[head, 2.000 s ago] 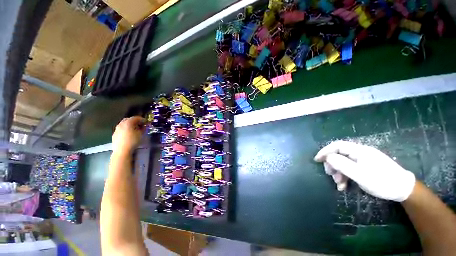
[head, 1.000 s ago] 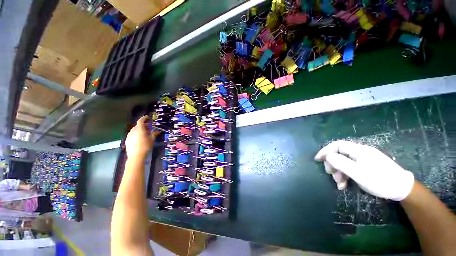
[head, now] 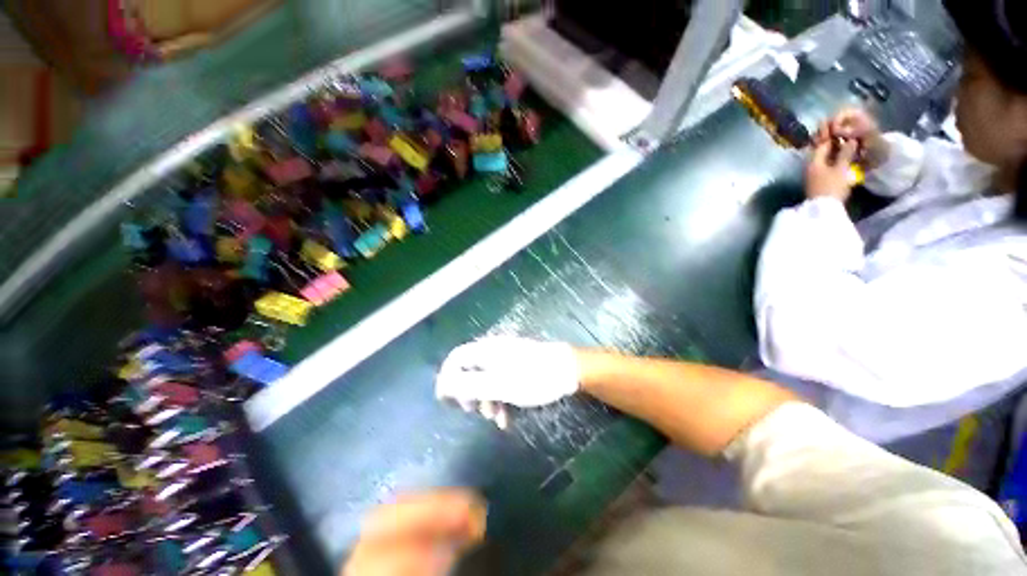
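Note:
My right hand (head: 507, 375), in a white glove, rests on the dark green bench (head: 372, 450) with its fingers curled down. Nothing shows in it, but its underside is hidden. My left hand (head: 414, 534) is bare, badly blurred and cut off by the bottom edge; its grip is unclear. The holding tray's dark side (head: 270, 495) borders rows of clamped units (head: 169, 428) with coloured clips at the lower left. These are blurred and cut off by the picture's edges.
A loose clip pile (head: 327, 180) lies beyond the pale metal strip (head: 473, 264). A coworker in a white coat (head: 890, 293) at the right holds small parts, near a dark strip with yellow-orange edges (head: 771, 113). A metal post (head: 693, 68) stands near a pale container (head: 574, 84).
The view has swung right, bringing in the coworker. My left hand has left the far side of the tray and is now nearer my gloved right hand, which still rests on the bench.

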